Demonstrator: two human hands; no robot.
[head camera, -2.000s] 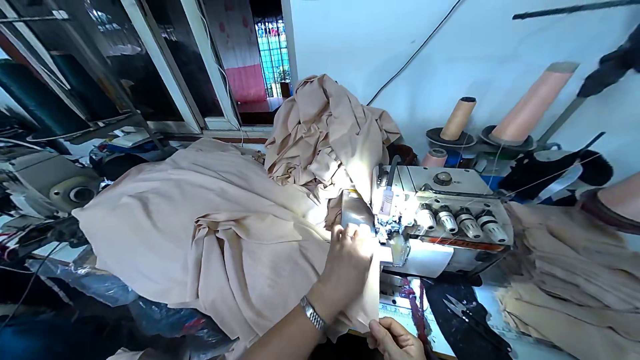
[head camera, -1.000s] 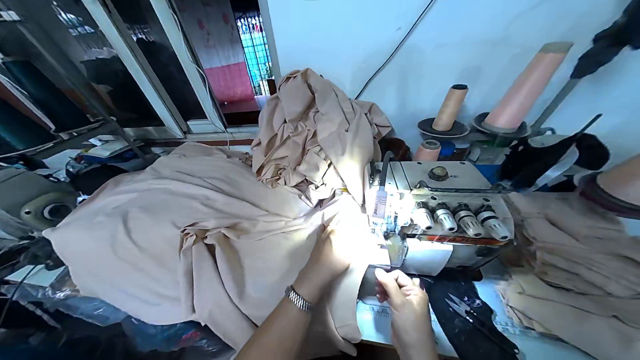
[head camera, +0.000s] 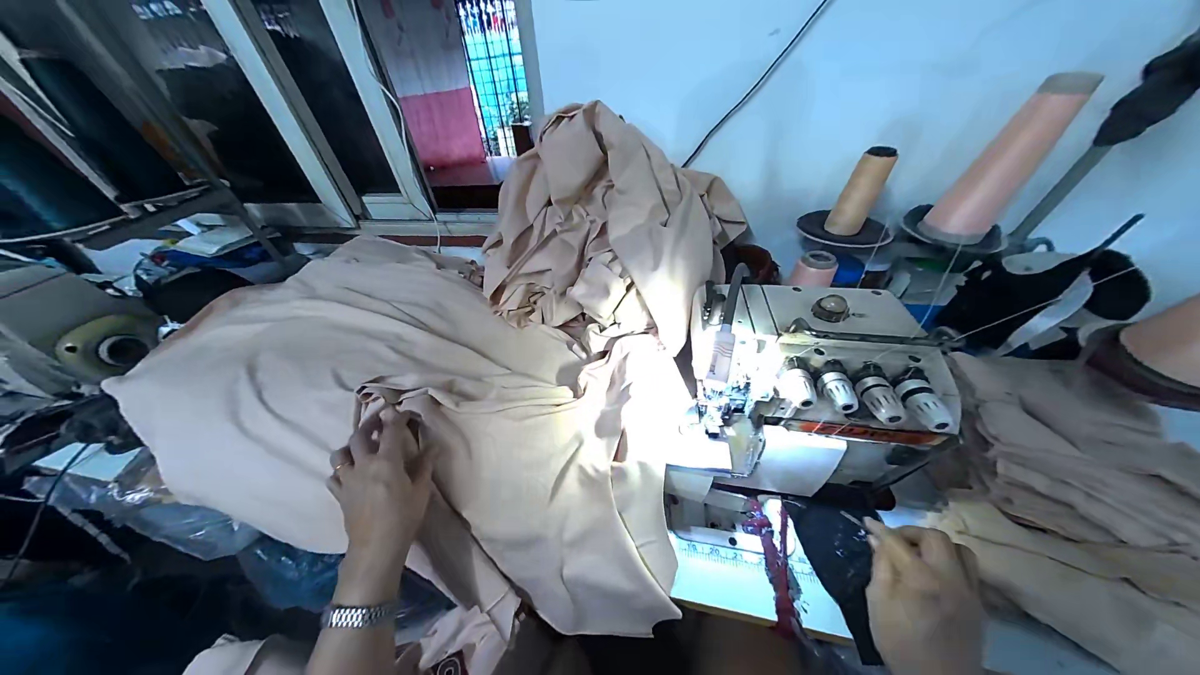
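My left hand (head camera: 384, 469), with a metal watch at the wrist, pinches a fold of the large beige fabric (head camera: 281, 384) left of the machine. A bunched heap of the same cloth (head camera: 600, 197) rises behind it. The overlock sewing machine (head camera: 834, 328) stands at centre right, its lamp shining on the fabric by the needle area. My right hand (head camera: 923, 591) is at the lower right, over the black cloth (head camera: 834, 553) on the table, its fingers closed around a small metal tool that is mostly hidden; earlier frames show snips lying there.
Thread cones (head camera: 1012, 159) stand behind the machine. A stack of beige fabric pieces (head camera: 1078, 469) lies to the right. Another sewing machine (head camera: 70, 328) is at the far left, with plastic bags (head camera: 178, 516) below it. A reddish strip (head camera: 778, 572) hangs over the table's front edge.
My left hand has moved left from beside the needle area to a fold of the fabric. My right hand has left the fabric's edge, moved right and taken hold of the snips on the black cloth.
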